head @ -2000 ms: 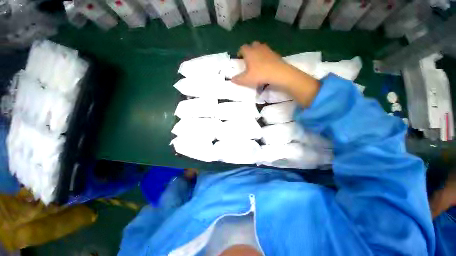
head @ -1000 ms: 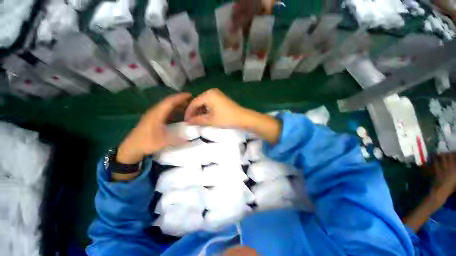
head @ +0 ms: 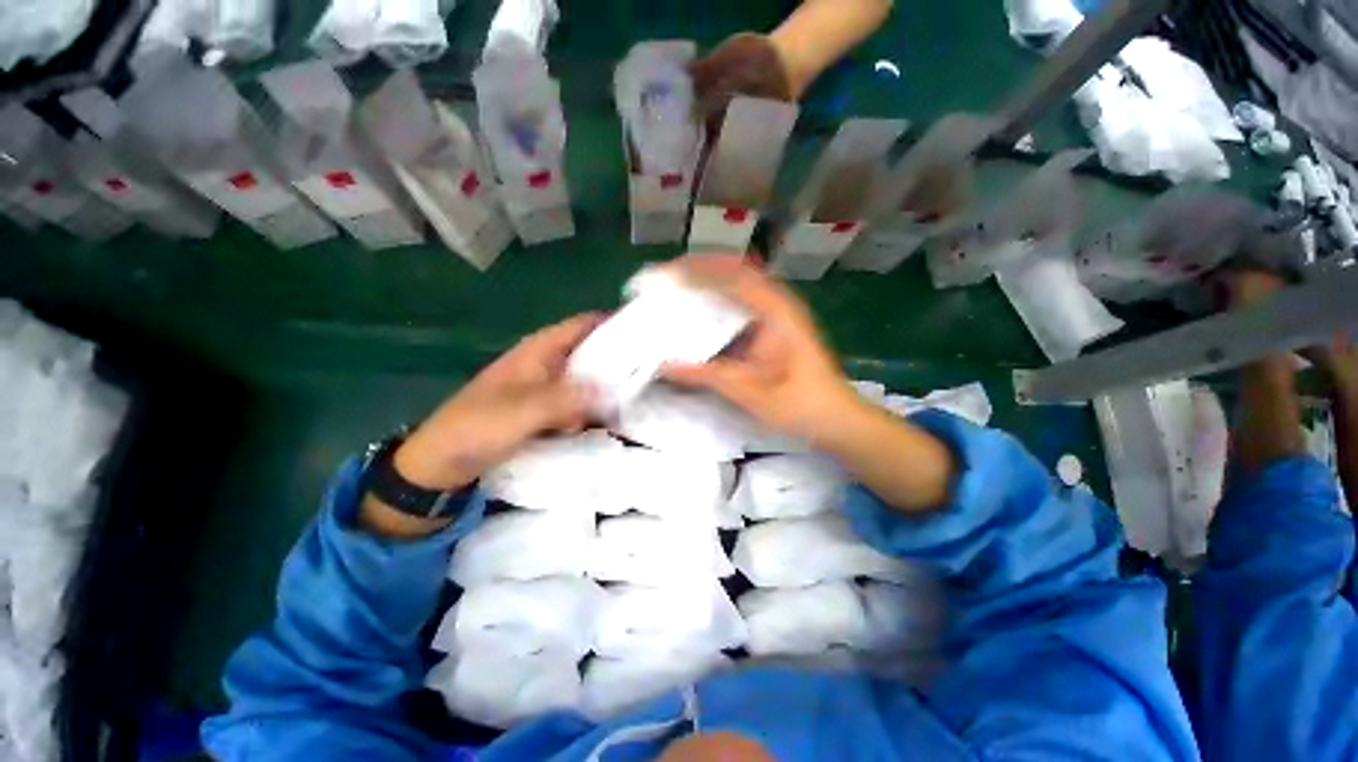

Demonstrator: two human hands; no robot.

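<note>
A white wrapped product [head: 655,346] is held between both hands above the far edge of the tray. My left hand [head: 514,390] grips its left end and wears a black wristwatch. My right hand [head: 767,350] grips its right end; its fingers are slightly blurred. Rows of white wrapped bundles [head: 655,548] lie below the hands, right in front of my body, and hide most of the black tray. A row of upright cartons with small red marks [head: 539,176] stands beyond the hands, several with open tops.
A heaped supply tray [head: 52,476] is at the left edge. A grey metal bar [head: 1191,346] crosses at right, above flat white cartons [head: 1139,469]. Another person's arms in blue sleeves [head: 1278,566] are at right. Another hand [head: 745,72] reaches among the cartons at the far side.
My hands have lifted a white bundle that now shows clearly between them. My left hand joined from out of view since the earliest frame. Another person's arms have come further in at right.
</note>
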